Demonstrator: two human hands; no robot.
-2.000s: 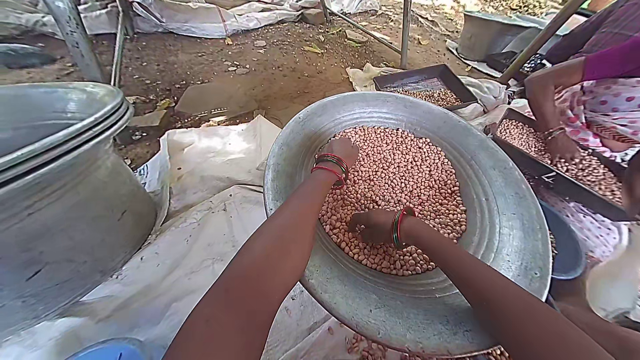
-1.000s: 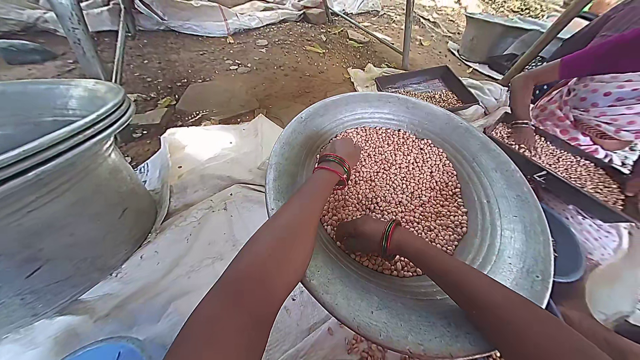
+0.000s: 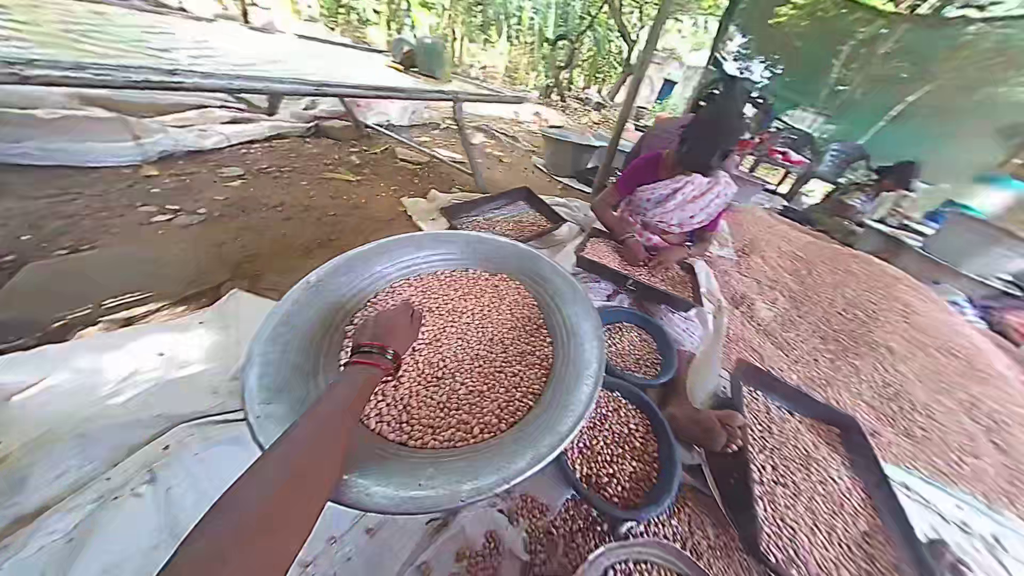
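A wide metal basin (image 3: 576, 352) with a broad rim holds a bed of reddish-brown nuts or seeds (image 3: 472, 368). My left hand (image 3: 390, 328), with bangles at the wrist, rests on the left part of that bed, palm down. Its fingers look curled, but their undersides are hidden, so whether they hold anything cannot be told. My right hand is out of view. Right of the basin stand two blue tubs (image 3: 668, 456) of the same kind of nuts or seeds, with loose ones on the sheet below.
A person (image 3: 680, 184) sits at a dark tray (image 3: 640, 292) of nuts or seeds. Another tray (image 3: 508, 200) lies behind the basin. At right are a large tray (image 3: 876, 480) and a broad heap (image 3: 864, 320). A metal rim (image 3: 640, 552) shows at the bottom edge.
My right hand was in the nuts or seeds in the basin and has left the view. My left hand remains at the basin's left part. The view has swung right and up.
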